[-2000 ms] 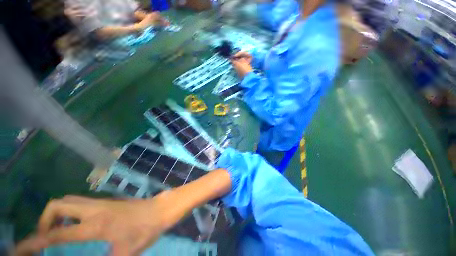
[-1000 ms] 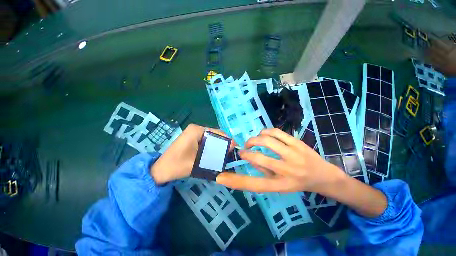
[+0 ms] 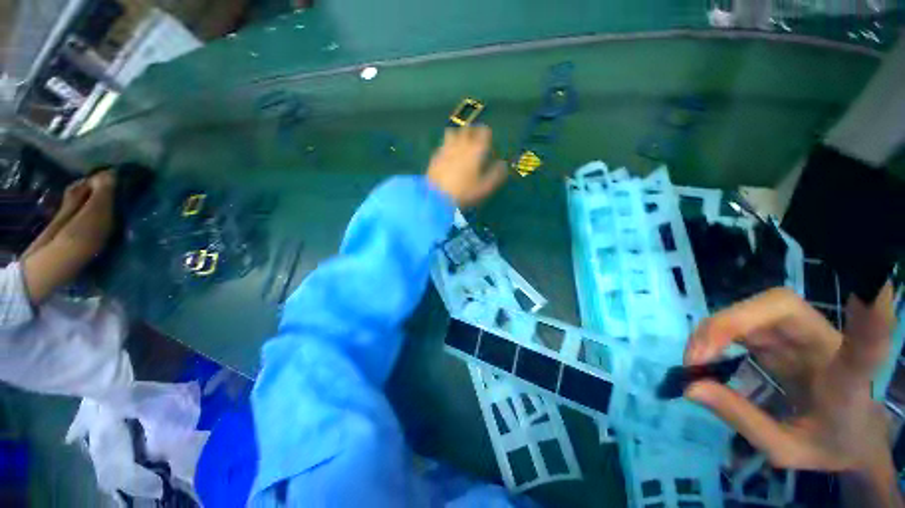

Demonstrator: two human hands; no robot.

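Observation:
My left hand (image 3: 466, 167) reaches out over the green surface, blurred. Its fingertips are just below a yellow-edged frame (image 3: 466, 111); whether they touch it or hold anything cannot be told. My right hand (image 3: 809, 382) pinches a small dark piece (image 3: 700, 377) between thumb and fingers, above the pale blue liners; it is seen nearly edge-on. A strip with black squares (image 3: 537, 364) lies across the empty liner sheets (image 3: 635, 268). A small solid yellow piece (image 3: 527, 164) lies right of my left hand.
Another person's hands (image 3: 84, 213) are at the left edge, near dark frames and yellow-edged pieces (image 3: 201, 262). A grey post (image 3: 863, 119) stands at upper right, beside a crumpled black pile (image 3: 739, 253) and a large black shape (image 3: 843, 213).
My hands have parted from the dark piece with a pale window. My left hand has moved forward, and my right hand now pinches a dark piece alone. The view has swung left.

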